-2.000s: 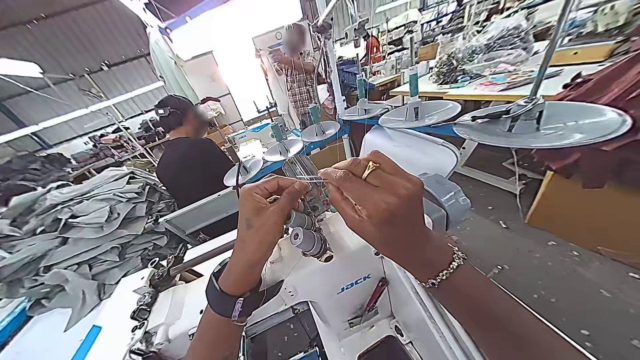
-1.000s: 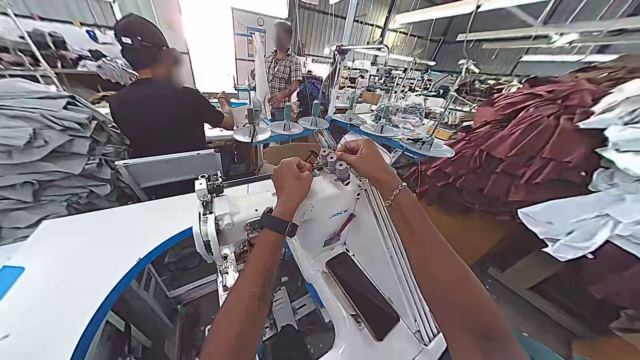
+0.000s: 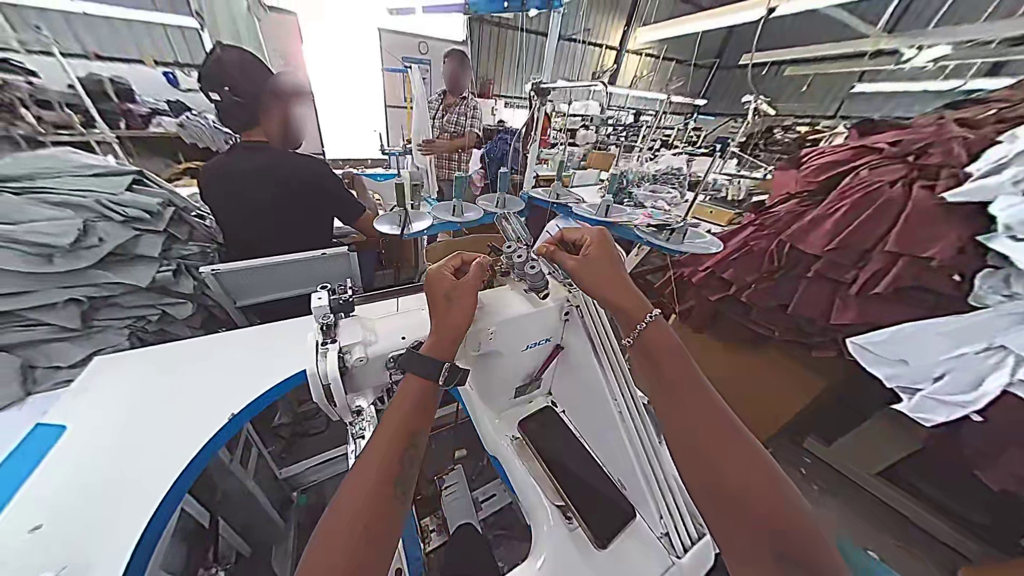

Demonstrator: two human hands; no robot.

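A white Jack sewing machine stands in front of me. My left hand, with a dark watch on its wrist, is just left of the thread tension discs, thumb and fingertips pinched together. My right hand, a bracelet at its wrist, has its fingertips pinched at the right of those discs. Whatever lies between the fingers of either hand is too fine to make out. Behind the discs, thread cones stand on round metal plates.
A smartphone lies on the machine's bed. Grey cloth pieces are piled at the left, maroon cloth and white cloth at the right. A person in black sits ahead at the left; another in a checked shirt stands behind.
Two seconds ago my hands were close together, fingertips nearly meeting; now they are apart, one on each side of the tension discs. The view has swung to the right.
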